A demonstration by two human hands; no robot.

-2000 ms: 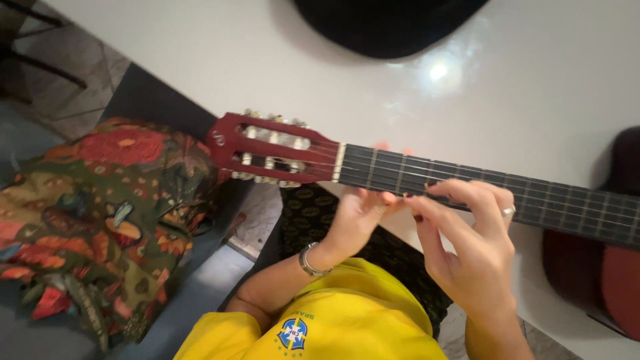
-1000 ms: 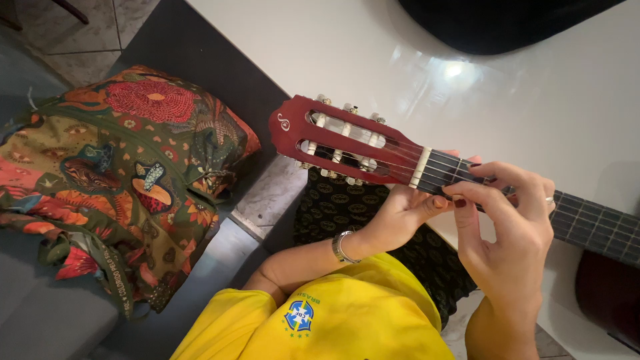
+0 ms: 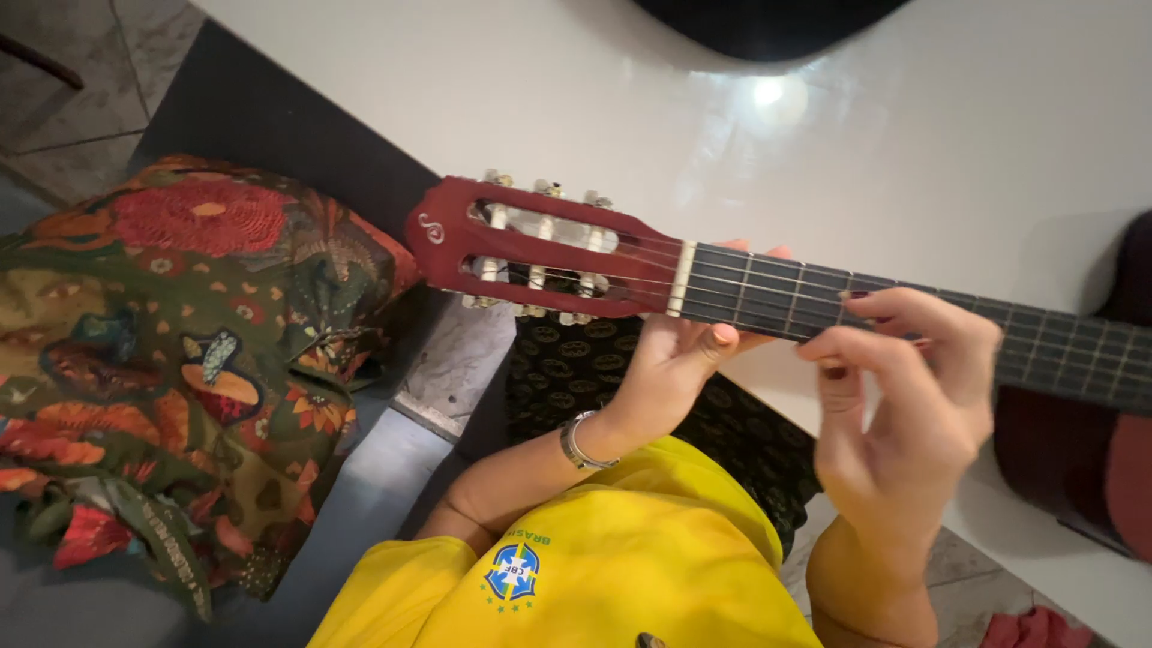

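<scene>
A classical guitar lies across the view, its red headstock (image 3: 540,252) at the centre left and its dark fretboard (image 3: 1062,346) running to the right edge. My left hand (image 3: 679,351) holds the neck near the white nut from below, thumb at the near edge and fingertips showing past the far edge. Over the fretboard, a few frets to the right of it, is my right hand (image 3: 909,387), its fingers bent at the strings and the near edge of the neck. Whether those fingertips press the strings is unclear. Part of the red guitar body (image 3: 1129,477) shows at the right edge.
Behind the neck stretches a white tabletop (image 3: 576,99), with a black rounded object (image 3: 774,22) at its top. A floral patterned cloth bag (image 3: 207,360) rests on a grey seat at the left. A red cloth (image 3: 1035,628) is low at the right.
My right hand has moved along the neck away from the nut since one second ago, and its fingers have changed their bend. My left hand stays by the nut.
</scene>
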